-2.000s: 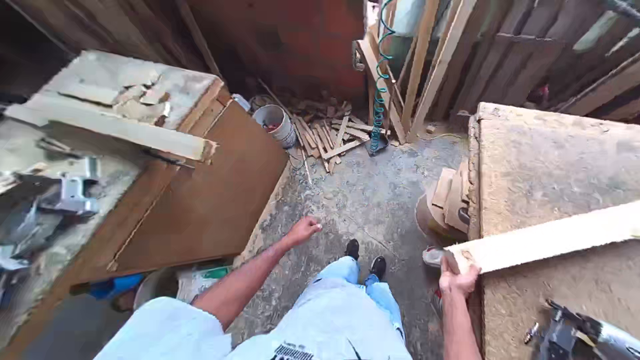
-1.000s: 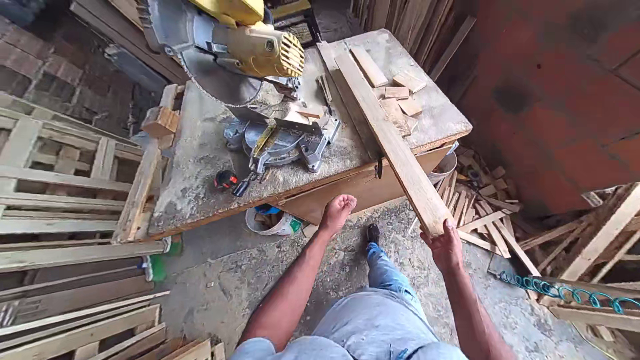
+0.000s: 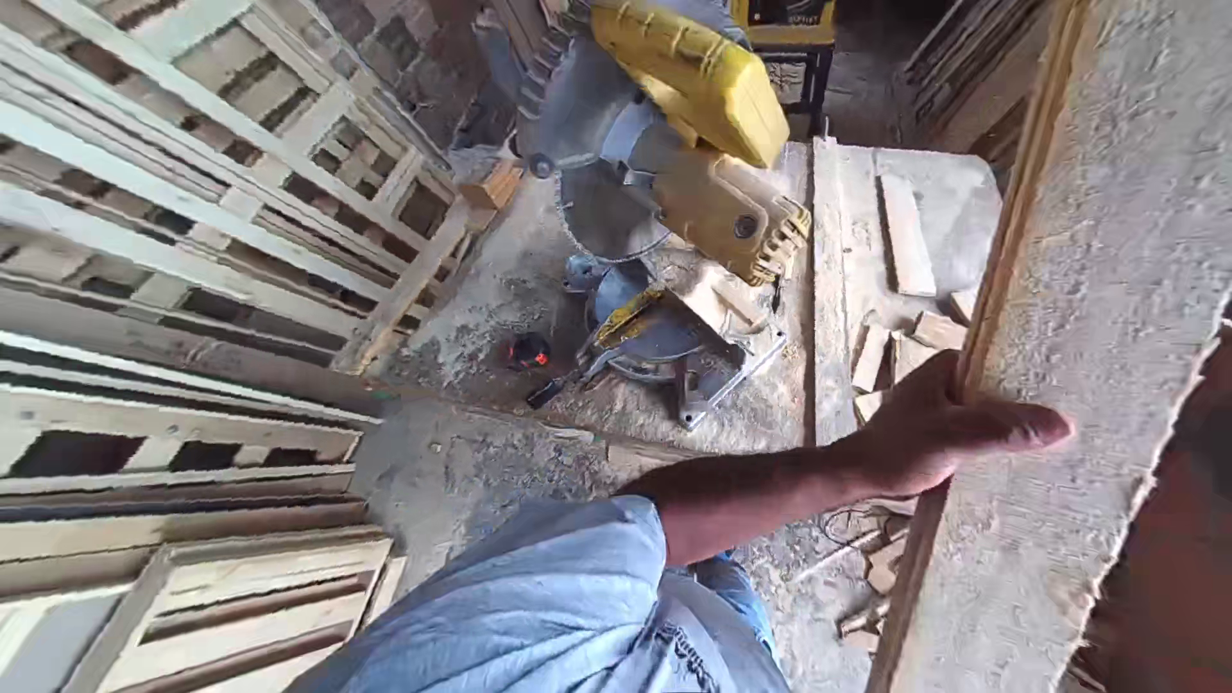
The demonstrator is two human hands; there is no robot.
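My left hand (image 3: 948, 428) grips the near edge of a wide wooden board (image 3: 1107, 289), its thumb lying across the face and its fingers hidden beneath. The board stands very close to the camera, running from the top right down to the bottom edge. My right hand is not in view. Left of the board, a yellow miter saw (image 3: 712, 202) sits on the workbench (image 3: 481, 308), its toothed blade (image 3: 611, 217) raised over the round base (image 3: 654, 337). A black and red object (image 3: 527, 352) lies beside the base.
Small wood offcuts (image 3: 905, 356) and a flat wood piece (image 3: 905, 236) lie on the bench, right of a long narrow strip (image 3: 828, 289). Slatted wooden frames (image 3: 231, 192) are stacked along the left. More scraps (image 3: 881, 568) lie on the floor under my arm.
My left hand, free a second ago, now holds a board. The board now looms close at the right, and my right hand has left view. The view has swung strongly.
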